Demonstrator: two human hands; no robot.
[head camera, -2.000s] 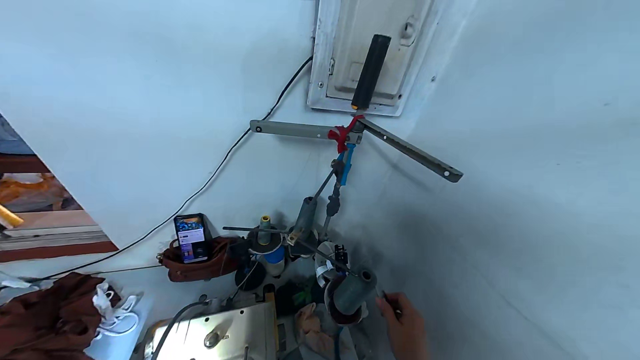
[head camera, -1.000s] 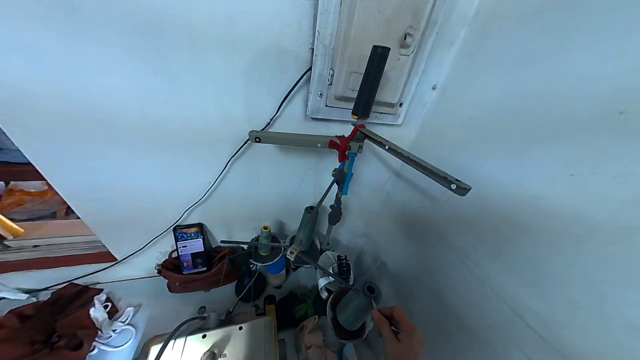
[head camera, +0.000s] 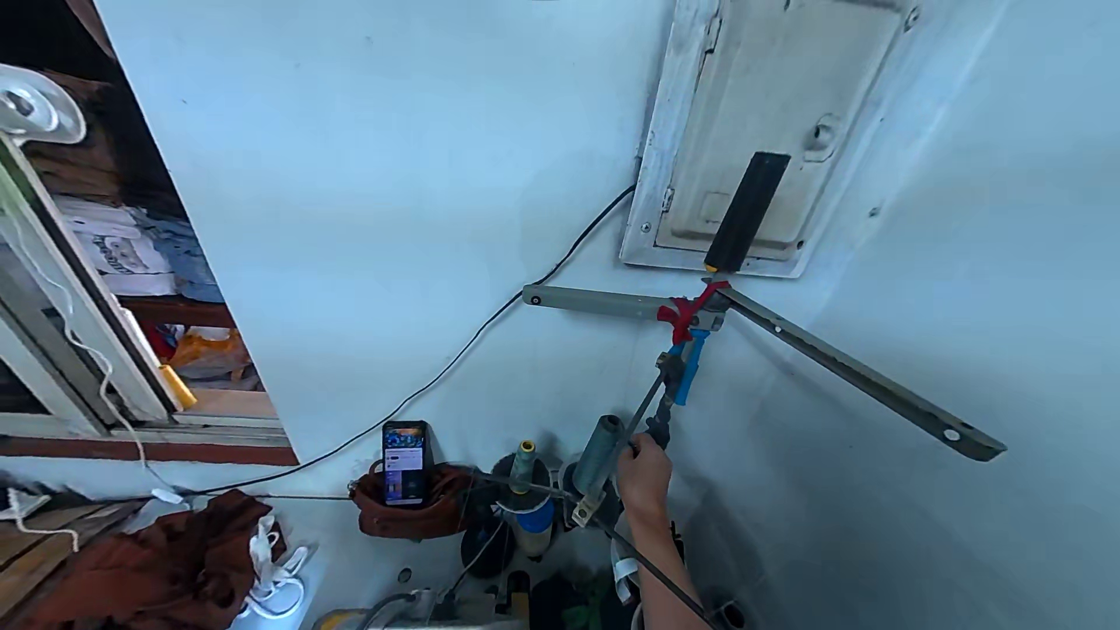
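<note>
One hand shows, rising from the bottom edge; by its place it looks like my right hand (head camera: 644, 472). Its fingers are at the upright rod beside a grey-green thread cone (head camera: 599, 455); whether they grip anything cannot be told. Just above is the metal thread stand (head camera: 669, 376), bound with red and blue ties. Two flat metal arms spread from its top, and a black thread cone (head camera: 748, 213) stands above them. More thread spools (head camera: 523, 466) are left of the hand. My left hand is out of view.
A phone (head camera: 404, 464) leans on a brown pouch (head camera: 411, 516). A black cable (head camera: 472, 341) runs along the wall. A metal panel door (head camera: 770, 131) is at the upper right. Brown cloth (head camera: 166, 569) lies at the lower left, below a window (head camera: 79, 315).
The right hand has moved up and left, from beside the lower right cone to the rod near the grey-green cone. The view has shifted to show more of the left side.
</note>
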